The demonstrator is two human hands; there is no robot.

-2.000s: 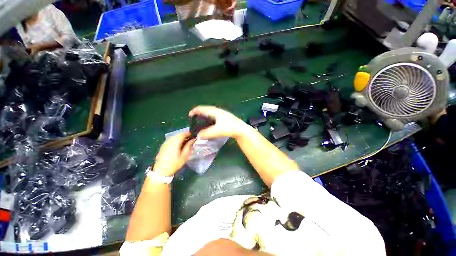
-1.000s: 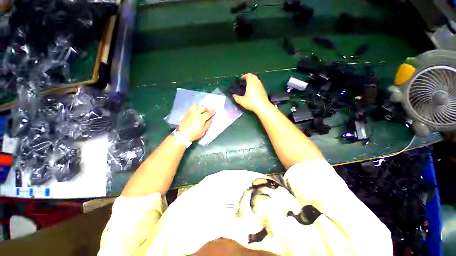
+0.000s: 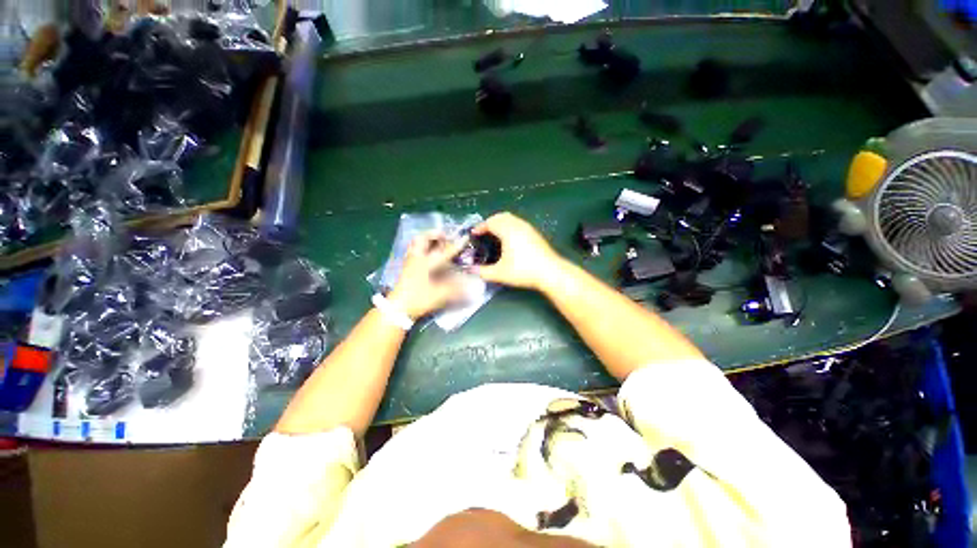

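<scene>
My right hand point(image 3: 514, 253) holds a black adapter point(image 3: 484, 249) over the green work surface, its fingers curled round the far side. My left hand point(image 3: 431, 280) is right beside it, blurred, with its fingertips at the adapter and a clear plastic bag. Clear poly bags point(image 3: 410, 236) lie under and around both hands. Whether the adapter is inside a bag cannot be told.
Bagged adapters point(image 3: 150, 310) are heaped at left, beside a tan-edged tray point(image 3: 253, 161) and a clear roller point(image 3: 289, 145). Loose black adapters point(image 3: 707, 219) lie at right, near a desk fan point(image 3: 937, 214). A blue bin point(image 3: 943, 412) stands lower right.
My right hand has brought the adapter left from beside the bags to my left hand. A second ago my left hand lay flat on the bags; now its fingers are raised at the adapter.
</scene>
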